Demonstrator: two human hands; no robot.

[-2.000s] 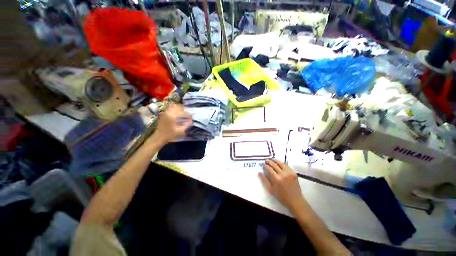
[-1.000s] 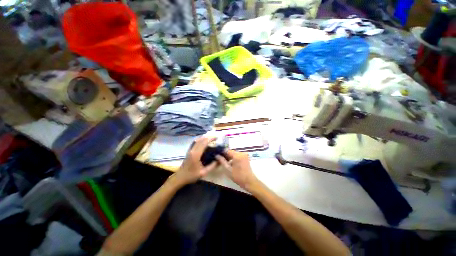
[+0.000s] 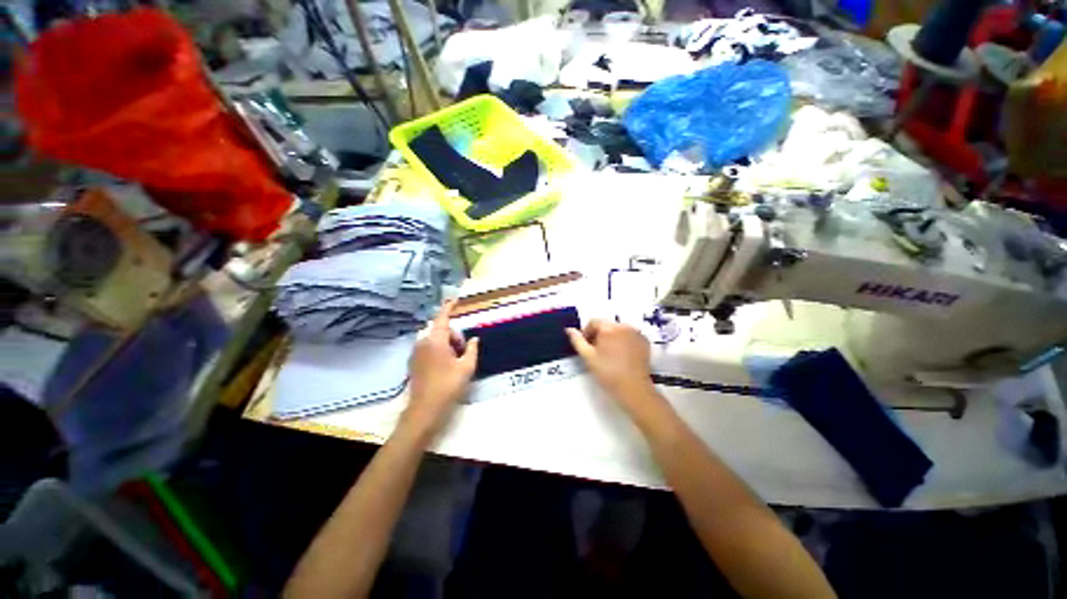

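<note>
A black cut piece [image 3: 523, 342] lies flat on the white sewing template [image 3: 527, 383], which has handwritten numbers on its near edge and a red line showing along the piece's far edge. My left hand [image 3: 441, 365] has thumb and fingers on the piece's left end. My right hand [image 3: 615, 355] has thumb and fingers on its right end. Both hands hold the piece at its ends against the template. A grey cut piece [image 3: 339, 372] lies flat at the table's left edge.
A grey stack of cut pieces [image 3: 365, 281] stands at the left. A brown strip [image 3: 517, 294] lies behind the template. A yellow-green basket [image 3: 477, 158] is further back. The HIKARI sewing machine [image 3: 866, 281] is at the right, with dark sewn pieces [image 3: 852, 424] by its arm.
The dark piece, bunched between both hands a second ago, now lies spread on the template. My hands have moved apart to its two ends. The view has shifted to the right.
</note>
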